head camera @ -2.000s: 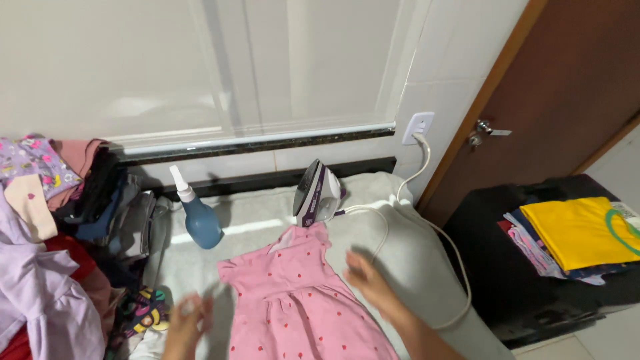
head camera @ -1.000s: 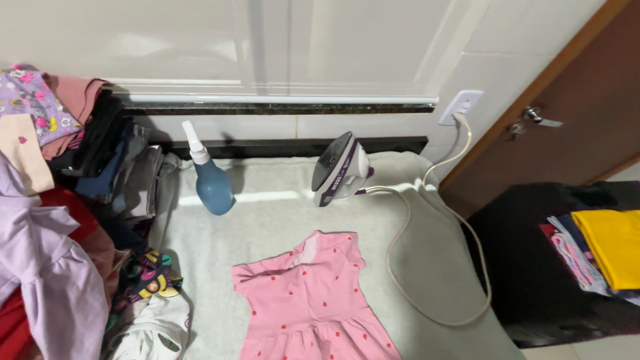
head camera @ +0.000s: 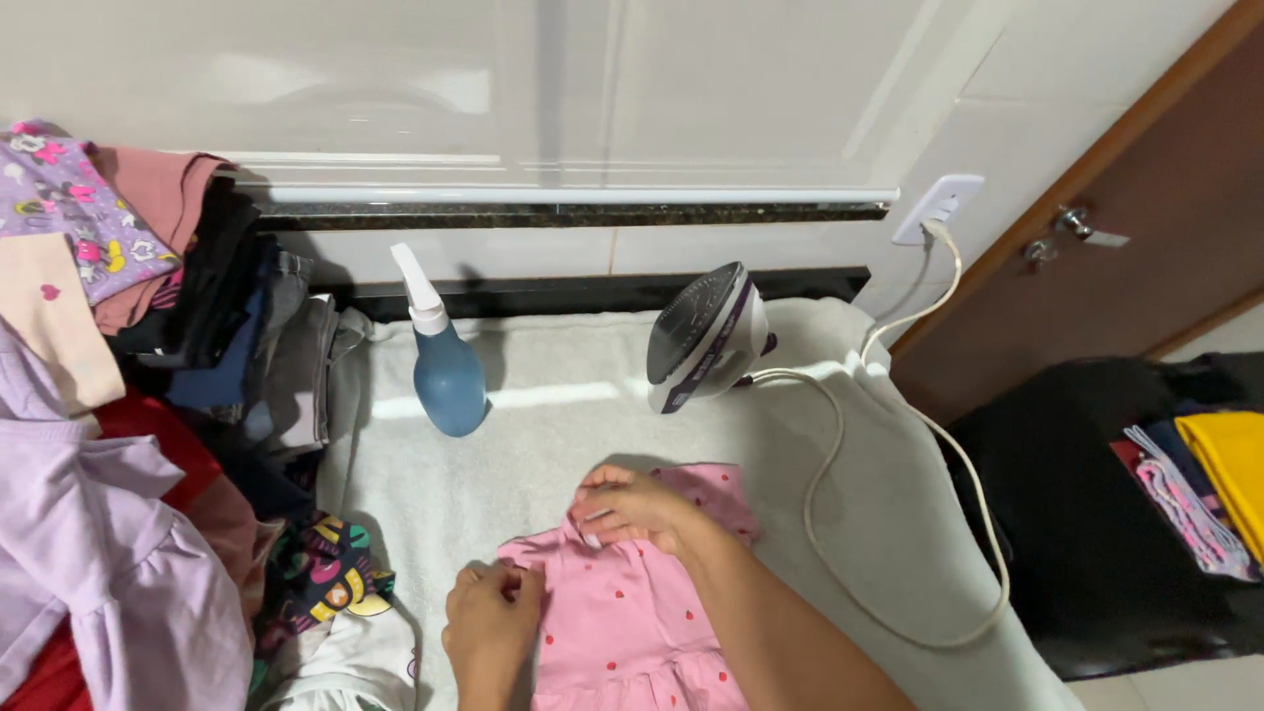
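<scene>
A pink child's dress with small red prints lies on the pale towel-like cover. My left hand pinches the dress at its left shoulder edge. With bent fingers, my right hand holds the fabric at the neckline. Behind the dress, a purple and white clothes iron stands on its heel, its soleplate facing left. A blue spray bottle with a white nozzle stands upright to the left of the iron.
Piled clothes fill the left side, beside stacked folded garments. The iron's white cord loops across the right side up to a wall outlet. Folded clothes rest on a black surface at right, near a brown door.
Both hands, absent from view one second ago, are now at the top of the dress and have taken hold of its fabric. The iron and bottle stand as before.
</scene>
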